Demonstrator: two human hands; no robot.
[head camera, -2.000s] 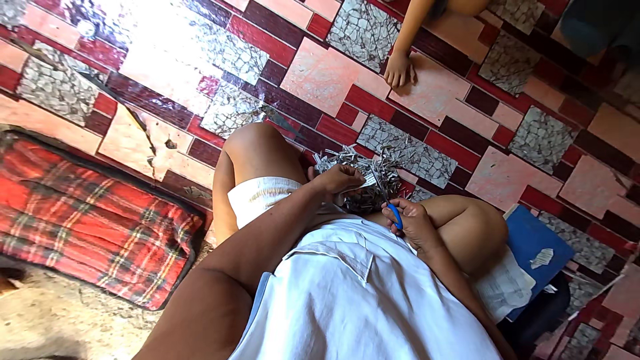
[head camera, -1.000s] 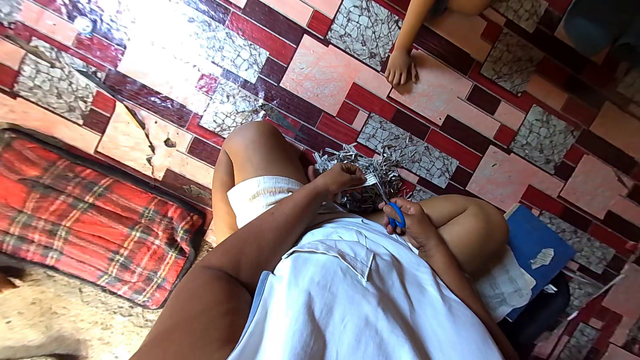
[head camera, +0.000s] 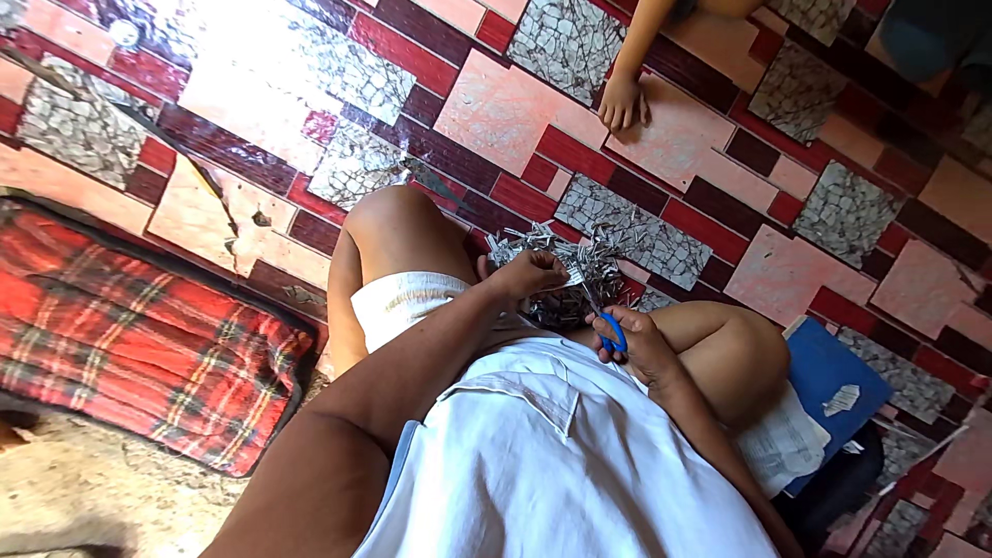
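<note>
My left hand (head camera: 532, 274) pinches a small piece of printed paper (head camera: 572, 277) above the pile. Scissors with blue handles (head camera: 612, 332) are in my right hand (head camera: 637, 346), fingers around the handles, and their blades point up and left toward the paper. Whether the blades touch the paper is too small to tell. Below and behind both hands, between my bent legs, lies a heap of thin cut paper strips (head camera: 542, 240) on the patterned floor covering.
A red plaid padded mat (head camera: 139, 333) lies at the left. Another person's hand (head camera: 622, 102) rests on the floor covering (head camera: 496, 108) at the top. Beside my right knee are a blue folder (head camera: 833, 372) and printed sheets (head camera: 783, 442). The floor covering has a torn spot (head camera: 262, 219).
</note>
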